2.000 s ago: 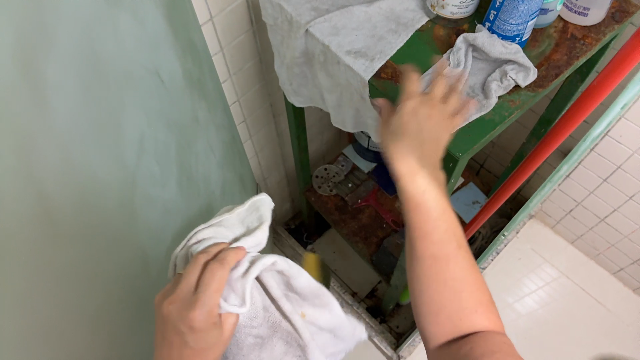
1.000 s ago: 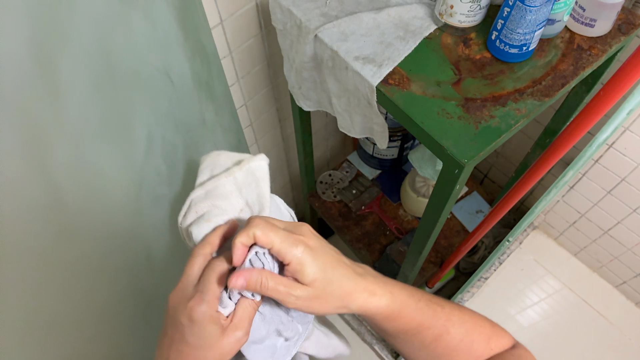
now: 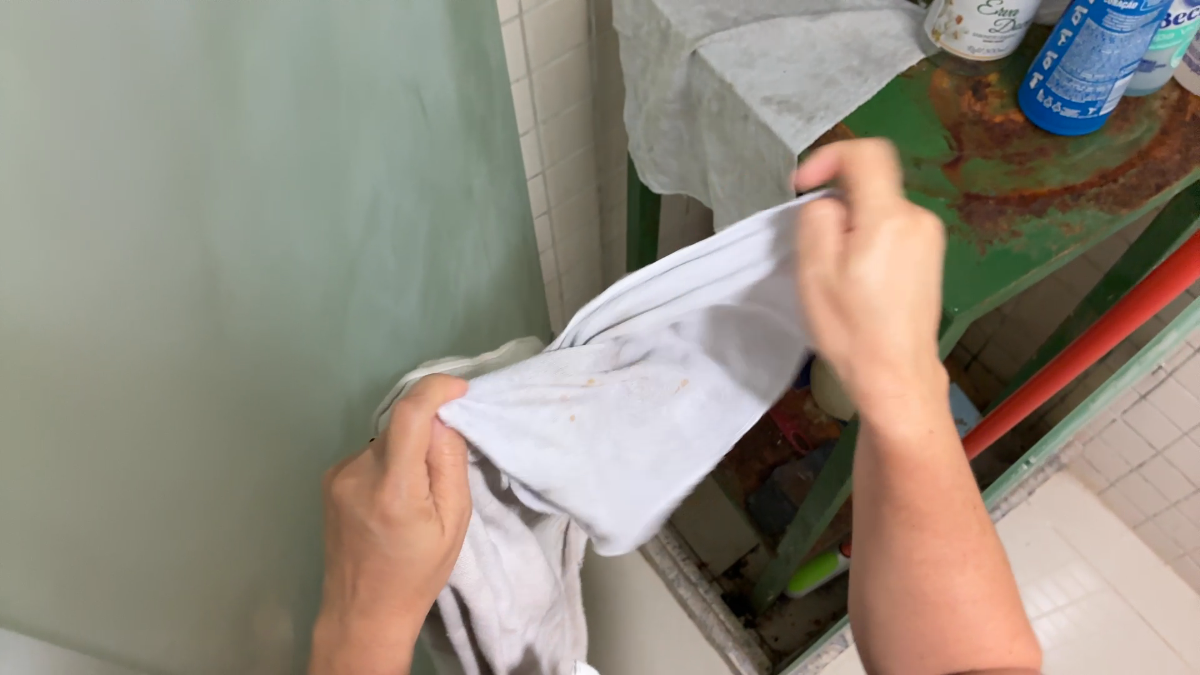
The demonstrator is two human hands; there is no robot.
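A thin white cloth [image 3: 637,394] with a few small orange spots is stretched between my two hands. My left hand [image 3: 403,497] pinches its left end and also has a thicker off-white cloth [image 3: 516,581] hanging beneath it. At the cloth's upper right end, my right hand [image 3: 872,272] is closed on it, slightly blurred, in front of the corner of a rusty green metal table [image 3: 984,225]. Over the table's left part lies a grey cloth [image 3: 722,103], draped down its side.
A blue bottle [image 3: 1087,75], a white can [image 3: 980,23] and other bottles stand on the table. A red pole [image 3: 1087,347] slants along its right side. Lower down are a cluttered shelf, a green-handled item [image 3: 816,572] and a metal track [image 3: 703,600]. A greenish panel [image 3: 234,281] fills the left.
Two seconds ago my right hand was over a grey cloth at the table's front edge; one second ago both hands were together on bunched cloth. Now my right hand has moved up and right, spreading the white cloth.
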